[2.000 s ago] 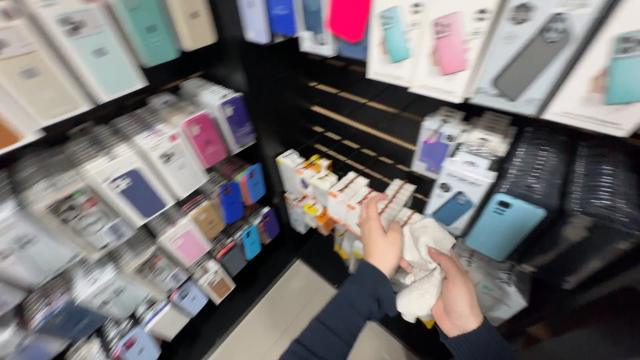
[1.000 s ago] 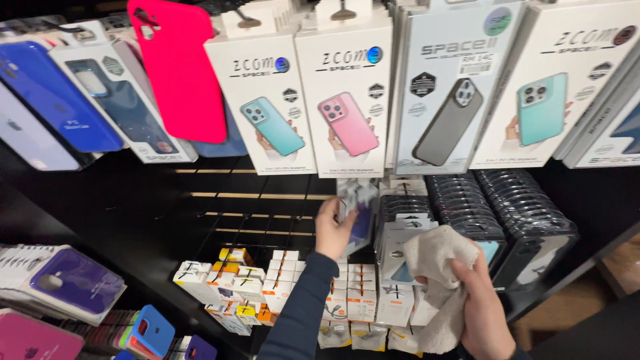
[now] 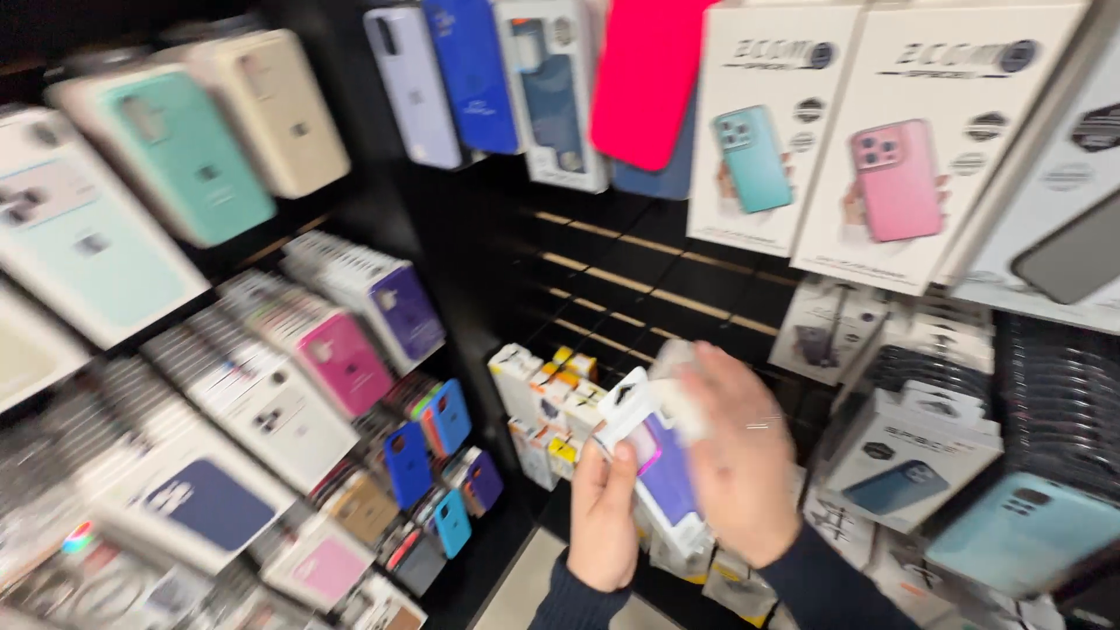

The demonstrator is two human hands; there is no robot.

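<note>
My left hand [image 3: 605, 516] grips the left side of a packaged purple phone case [image 3: 667, 477] with a white hanging tab, its thumb on the front. The package is tilted, its tab at the upper left. My right hand [image 3: 742, 455], blurred by motion, is at the package's right side with a whitish cloth [image 3: 678, 394] under its fingers, against the upper part of the package. Much of the cloth is hidden behind the fingers. Small white and orange boxes [image 3: 560, 402] hang just behind my left hand.
Black slatted wall with bare hooks [image 3: 639, 271] stands behind my hands. Boxed phone cases [image 3: 761, 131] hang above, a pink-red case [image 3: 652, 79] beside them. More packs [image 3: 910, 455] hang at right. Rows of cases [image 3: 341, 363] fill the left wall, above a pale floor [image 3: 525, 582].
My left hand, which was at a package among the hooks one second ago, now holds the purple case package out in front. My right hand has brought the cloth to it. The view has swung left.
</note>
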